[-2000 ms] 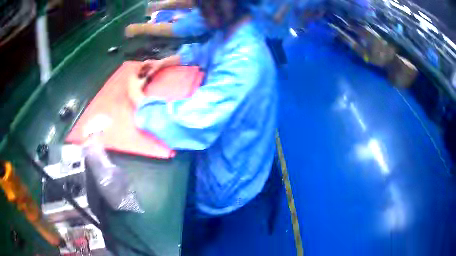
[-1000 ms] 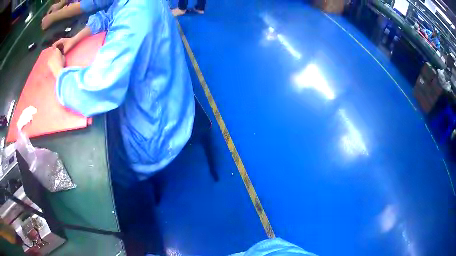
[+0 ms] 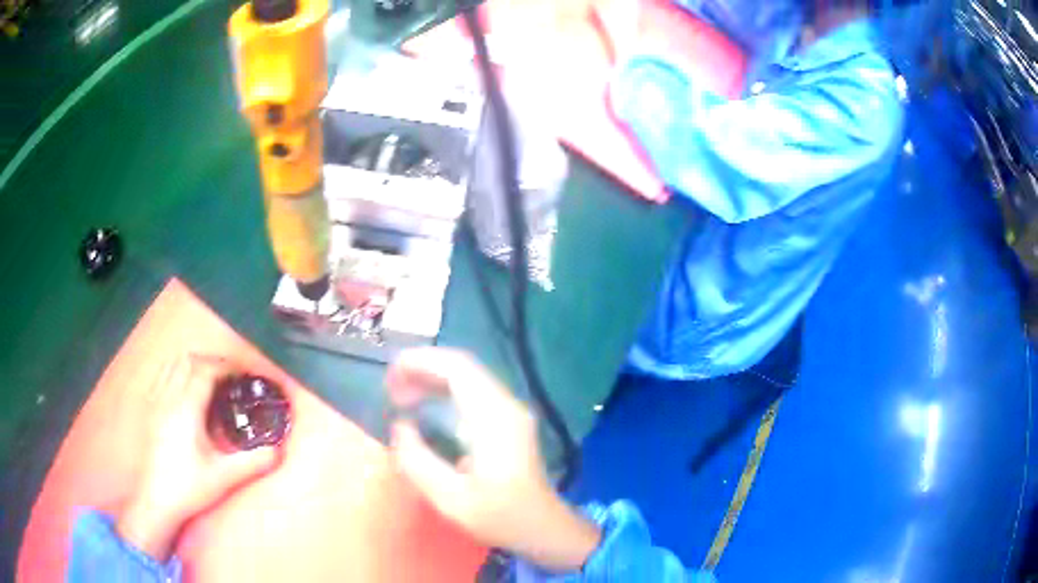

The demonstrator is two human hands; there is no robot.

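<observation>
My left hand (image 3: 188, 450) holds a round black unit (image 3: 250, 412) on the salmon-red mat (image 3: 330, 512), its speckled face up. My right hand (image 3: 472, 450) is blurred at the mat's right edge, fingers curled and apart, with no object seen in it. The yellow-orange power driver (image 3: 290, 148) hangs pointing down, its dark tip at the front ledge of the white screw feeder (image 3: 393, 228). Neither hand touches the driver.
Another round black unit (image 3: 100, 252) sits on the green surface (image 3: 205, 194) at left. A clear bag (image 3: 512, 205) with grey contents stands beside the feeder. A black cable (image 3: 518, 262) crosses the view. A person in a blue smock (image 3: 774, 171) works at a second red mat (image 3: 615, 137).
The view has swung back left and down to the bench. Both my hands, the near mat and the held unit have come into view; the driver shows fully again.
</observation>
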